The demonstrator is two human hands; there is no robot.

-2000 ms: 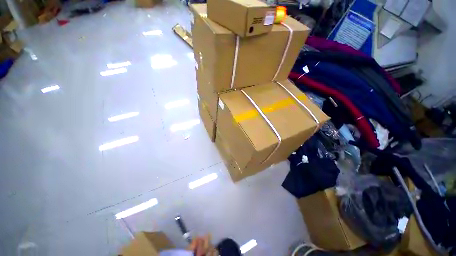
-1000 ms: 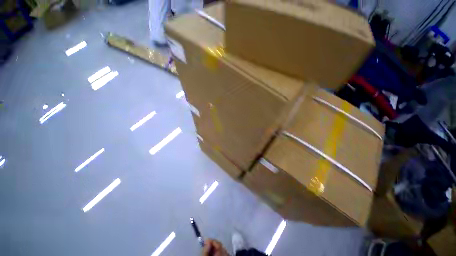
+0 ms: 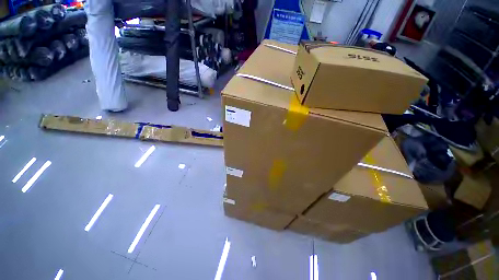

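Note:
Neither of my hands is in the picture. A tall stack of brown cartons [image 3: 306, 147] stands in front of me, with white shipping labels [image 3: 238, 116] down its near side, yellow packing tape [image 3: 296, 114] over its top edge and white strapping bands [image 3: 265, 81] across the top. A smaller brown box [image 3: 361, 79] with black lettering lies on top. A lower strapped carton [image 3: 377, 188] stands against the stack at the right, with a white label on its side.
A long flat carton [image 3: 126, 129] lies on the shiny floor at the left. Wrapped rolls [image 3: 106, 60] stand upright before a rack at the back. Dark fabric and plastic [image 3: 427, 156] are heaped at the right, near a rolling stool [image 3: 432, 231].
The view has moved around to the labelled side of the stack and tilted up. The hand with the black marker pen, seen at the bottom edge before, is out of the picture.

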